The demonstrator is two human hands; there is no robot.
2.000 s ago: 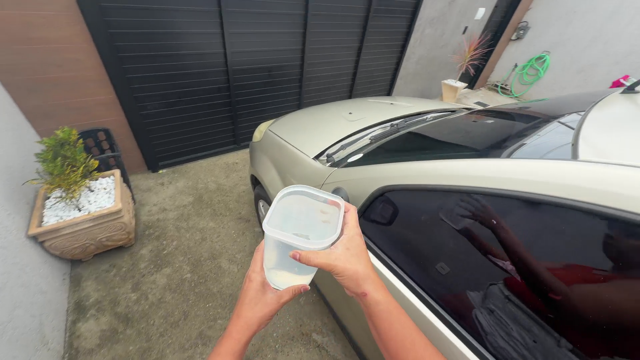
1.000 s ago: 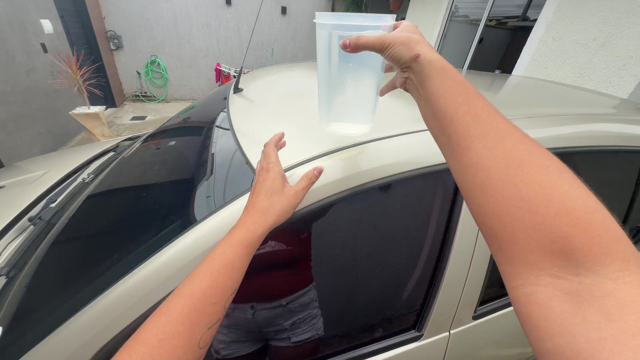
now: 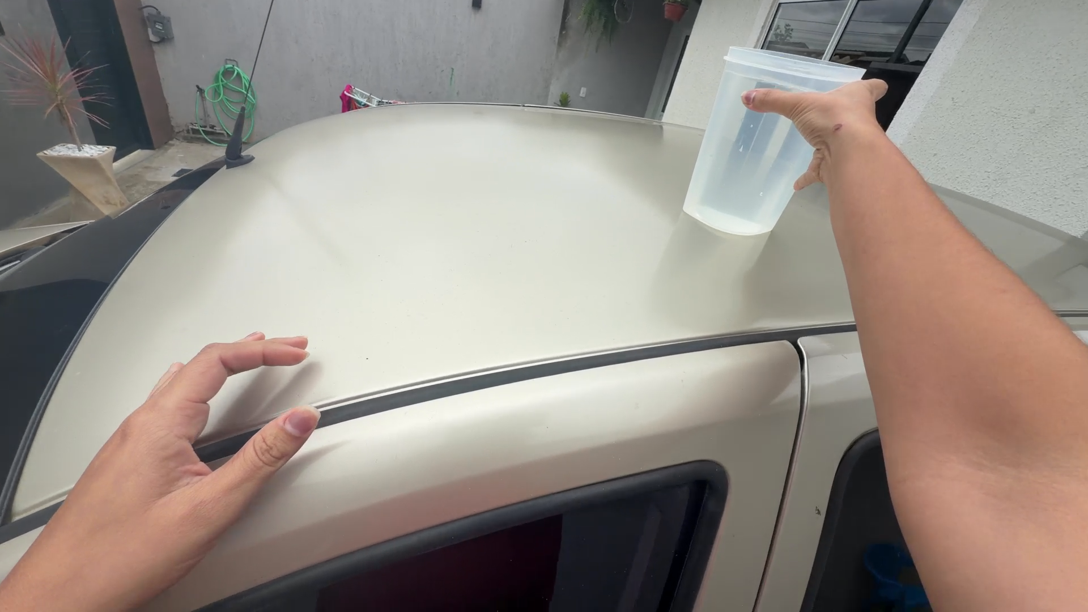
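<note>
My right hand (image 3: 829, 123) grips a translucent plastic container (image 3: 739, 161) near its rim, thumb on the near side and fingers behind it. The container stands nearly upright at the right part of the beige car's roof (image 3: 467, 229); its base is at or just above the roof, and I cannot tell whether they touch. No lid shows on it in this view. My left hand (image 3: 204, 425) is at the near left edge of the roof, over the dark roof strip (image 3: 527, 371), with its fingers apart and nothing in it.
A black antenna (image 3: 237, 140) rises from the roof's front edge. Beyond the car are a coiled green hose (image 3: 228, 95), a potted spiky plant (image 3: 85, 170) and a grey wall (image 3: 382, 51). A tinted side window (image 3: 544, 544) lies below the roof edge.
Two seconds ago both hands held the container beside the car; my left hand has since let go. The container has come down to roof level in my right hand. The view has swung toward the roof.
</note>
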